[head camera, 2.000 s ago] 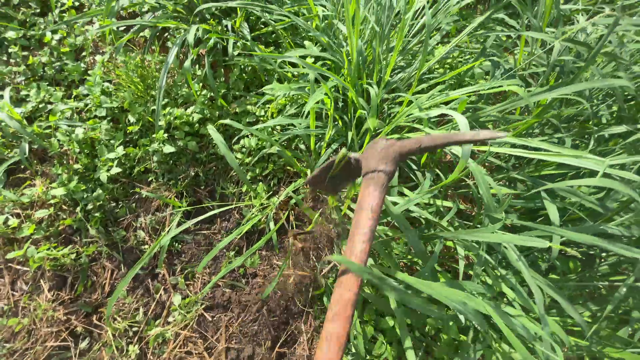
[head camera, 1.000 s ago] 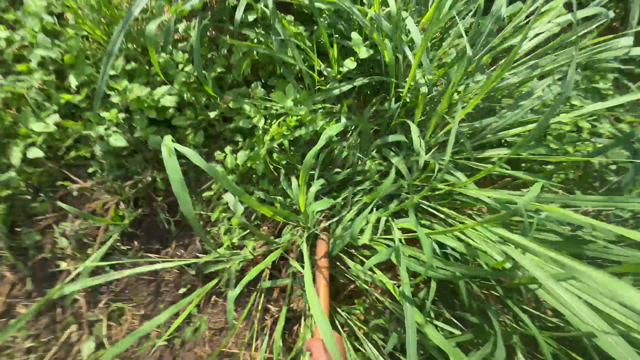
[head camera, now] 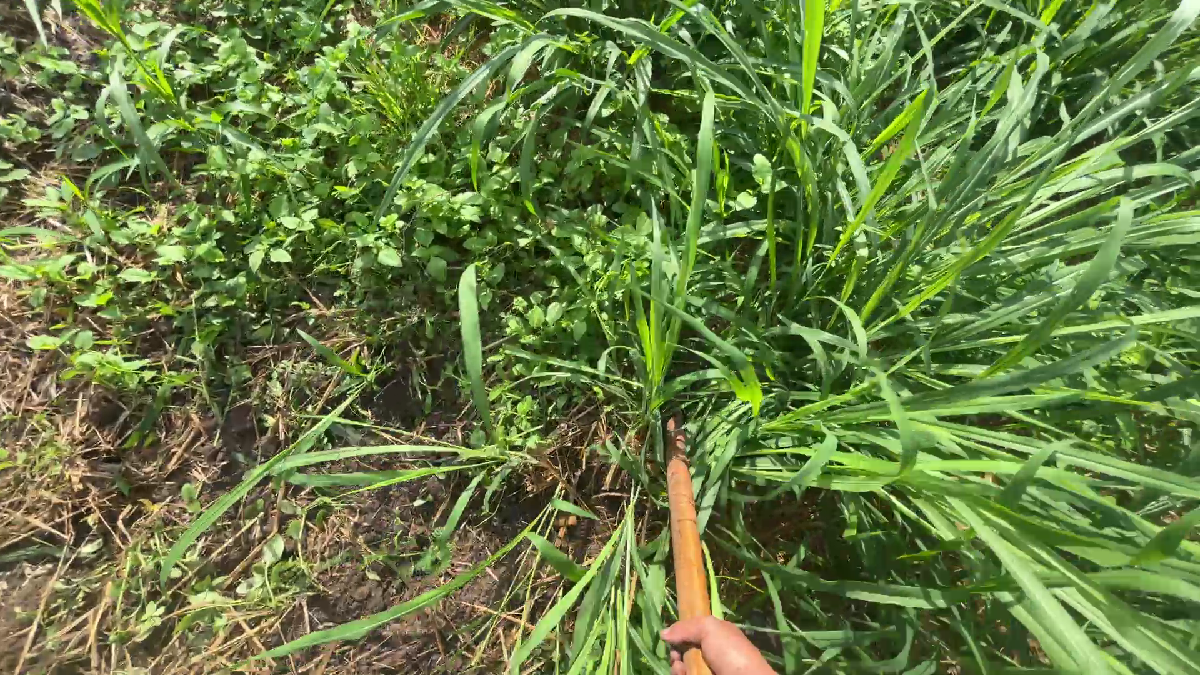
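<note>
At the bottom edge, right of the middle, one hand is closed around the wooden handle (head camera: 686, 534) of a mattock-like tool. It enters from the lower right and seems to be my right hand (head camera: 717, 647); only its thumb and part of the fingers show. From the hand the handle runs up to the base of a grass clump (head camera: 658, 347), where its far end and the metal head are hidden among the blades. My left hand is out of the picture.
Long-bladed grass (head camera: 984, 394) fills the right side, some of it bent over. Low broad-leaved weeds (head camera: 309, 216) cover the upper left. Dark damp soil with dry straw (head camera: 356, 600) lies at the lower left, crossed by loose grass blades.
Two seconds ago the metal head was in plain sight above the grass; now it is down among the blades. The gripping hand has come into view at the bottom edge.
</note>
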